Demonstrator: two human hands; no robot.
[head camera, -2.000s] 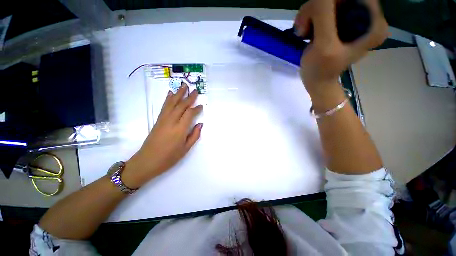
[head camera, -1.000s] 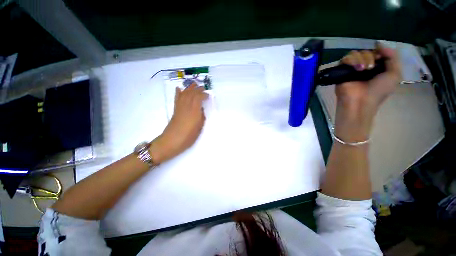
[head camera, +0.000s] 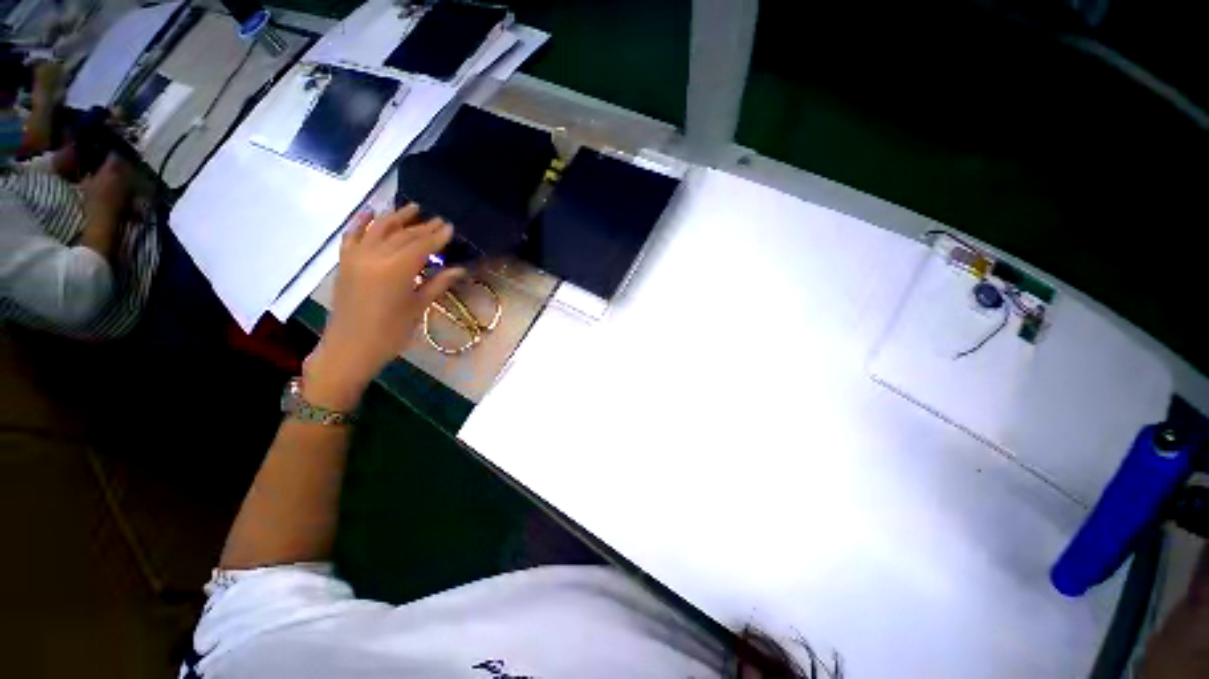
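My left hand (head camera: 391, 272) is at the left, fingers spread over the near edge of the black LCD screens (head camera: 477, 173) in the clear holder; whether it touches one is unclear. The blue dust-removal roller (head camera: 1124, 511) is at the right edge. My right hand (head camera: 1180, 637) is blurred and cut off by the frame's edge beside its handle; its grip is hidden. The white tray (head camera: 955, 378) lies on the white work sheet (head camera: 690, 411), with a green circuit strip, yellow battery part, round speaker and wires at its far edge.
Gold-handled scissors (head camera: 461, 316) lie beside the holder. Beyond it, white sheets (head camera: 265, 219) hold white units with dark screens (head camera: 347, 117). A person in a striped top (head camera: 113, 252) works at the far left. A grey metal post (head camera: 716, 73) stands behind the bench.
The view has turned left. My left hand has left the tray's parts and moved to the screen holder. The roller and right hand now show at the right edge.
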